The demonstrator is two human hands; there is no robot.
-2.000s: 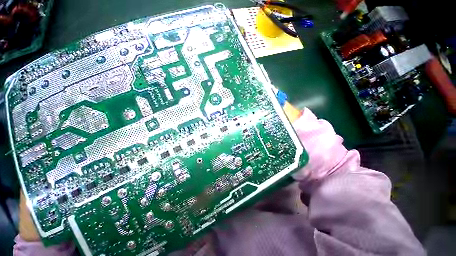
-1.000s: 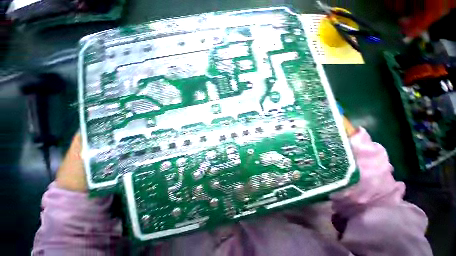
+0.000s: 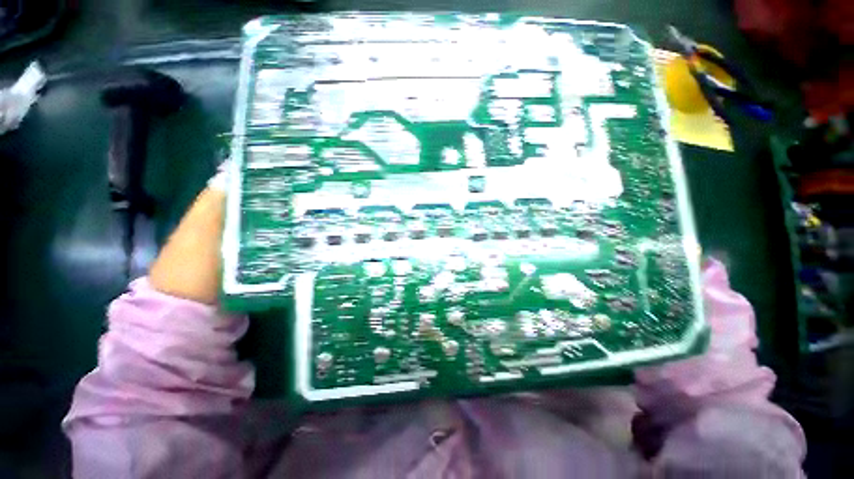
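Observation:
A large green power board (image 3: 459,215) is held up in front of me with its flat solder side towards me, bright with glare and a little blurred. It has a white border line and a stepped lower left corner. My left hand (image 3: 222,178) is at the board's left edge; only a bit of white glove and the bare wrist show, and the fingers are hidden behind the board. My right hand is hidden behind the board's right side; only its pink sleeve shows.
A black barcode scanner (image 3: 131,140) lies at left on the green mat (image 3: 75,220). Something white (image 3: 21,97) is at far left. Dark-handled side cutters (image 3: 716,75) lie by a yellow roll (image 3: 686,86) at upper right. Another board (image 3: 805,243) is at the right edge.
The board has shifted right in view and turned more level. The scanner and my left wrist have come into view. The right wrist and its blue band no longer show.

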